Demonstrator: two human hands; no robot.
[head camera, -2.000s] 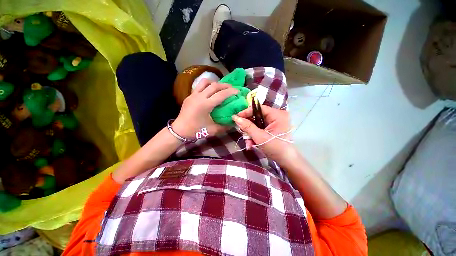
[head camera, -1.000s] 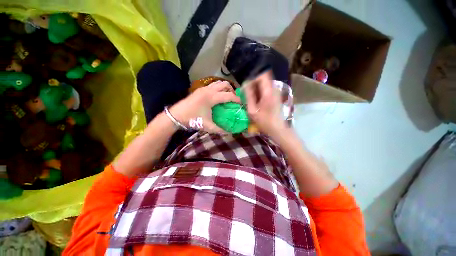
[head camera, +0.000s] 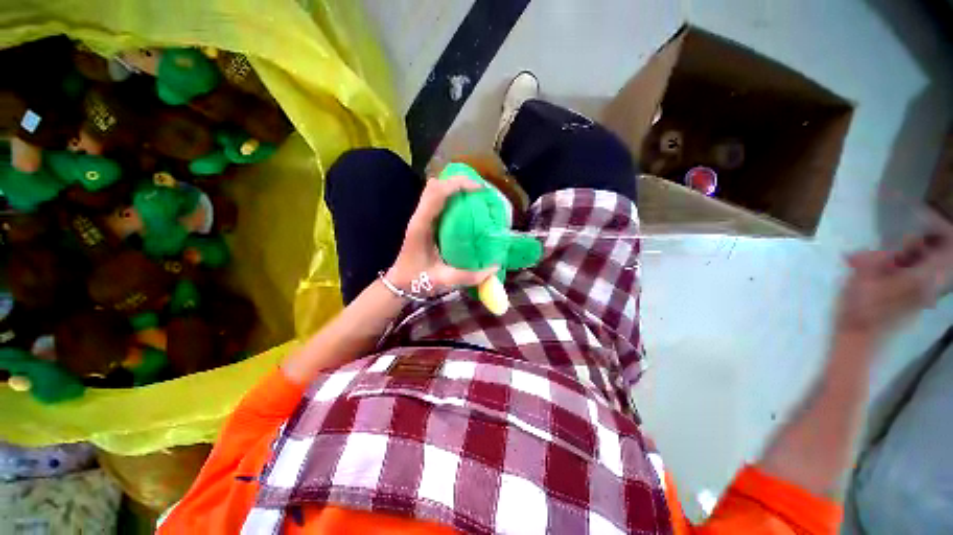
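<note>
My left hand (head camera: 431, 242) grips a plush toy (head camera: 475, 230) over my lap. Its green lobed top faces up, a yellow tip (head camera: 492, 296) points towards me, and a bit of the brown base shows behind. My right hand (head camera: 895, 274) is raised far out to the right, blurred. A pale sewing thread (head camera: 669, 234) runs from the green top towards my right hand. I cannot make out a needle or snips in the blur. A maroon and white checked apron (head camera: 439, 449) covers my lap.
An open yellow sack (head camera: 361, 89) full of similar green and brown toys stands at the left. An open cardboard box (head camera: 810, 157) with small round items stands on the floor at the upper right. A grey sack (head camera: 907, 449) lies at the right edge.
My right hand has moved from the toy far out to the right, stretching the thread. My left hand keeps hold of the toy, now turned with its yellow tip towards me.
</note>
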